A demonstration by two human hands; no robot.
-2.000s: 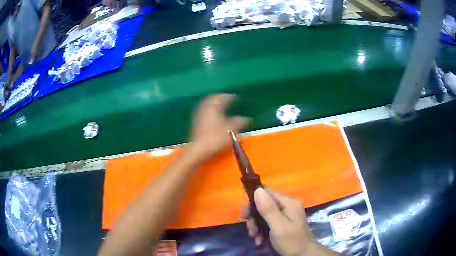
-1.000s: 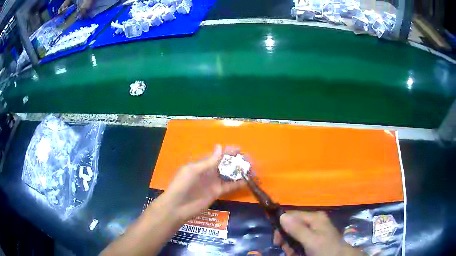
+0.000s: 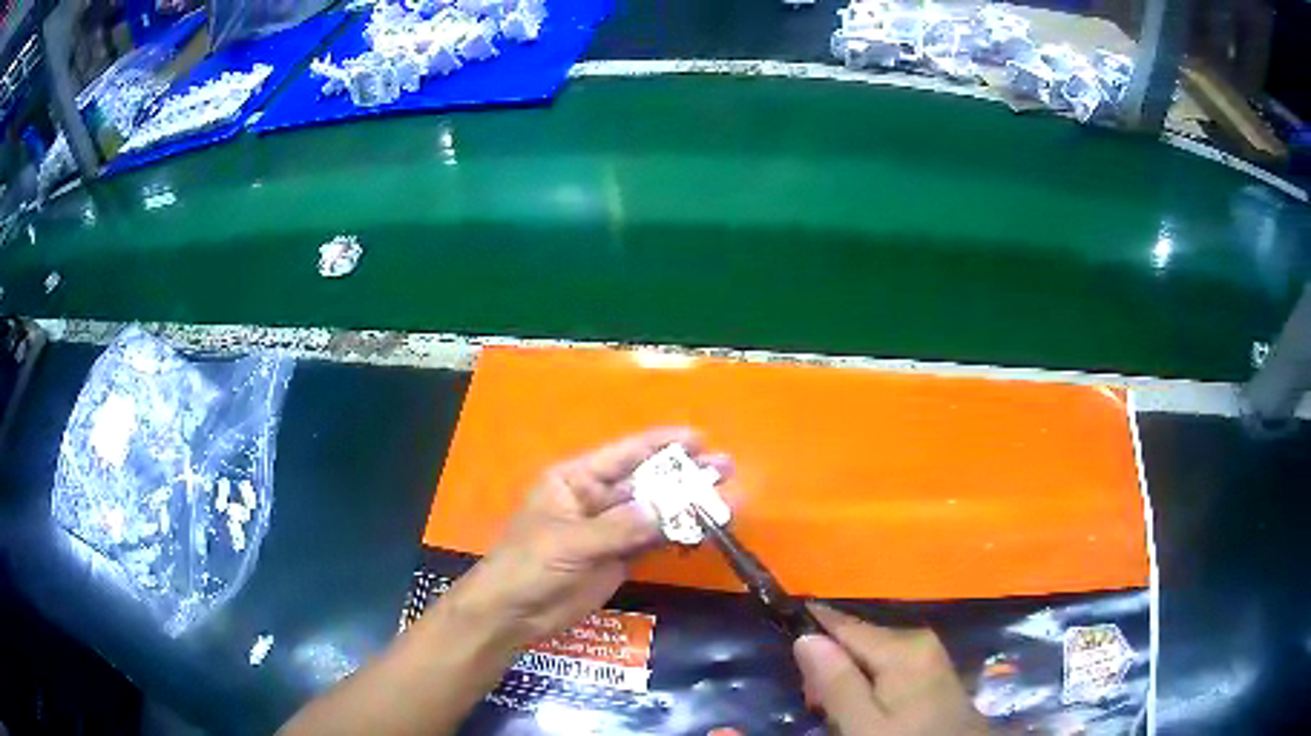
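Observation:
My left hand (image 3: 575, 539) holds a small white plastic unit (image 3: 669, 490) over the orange part of the work mat (image 3: 935, 489). The unit's holes are too small to make out clearly. My right hand (image 3: 884, 669) grips a dark, slim pointed tool (image 3: 762, 582), probably long-nose pliers. Its fine tip touches or lies right at the unit's lower right side. Whether the jaws are parted cannot be told. The lower part of the mat is black with print, and my wrists cover some of it.
A clear plastic bag (image 3: 166, 482) with small white pieces lies left on the dark bench, a loose white piece (image 3: 262, 649) near it. Another white unit (image 3: 339, 256) sits on the green belt (image 3: 719, 216). Blue sheets (image 3: 554, 72) with white parts, white heaps (image 3: 992, 51) and metal posts (image 3: 1280, 367) stand beyond.
My left hand was reaching toward the belt and now holds a unit over the mat. The tool tip came to the unit. Since one second ago, the unit has turned slightly and the belt unit shifted left.

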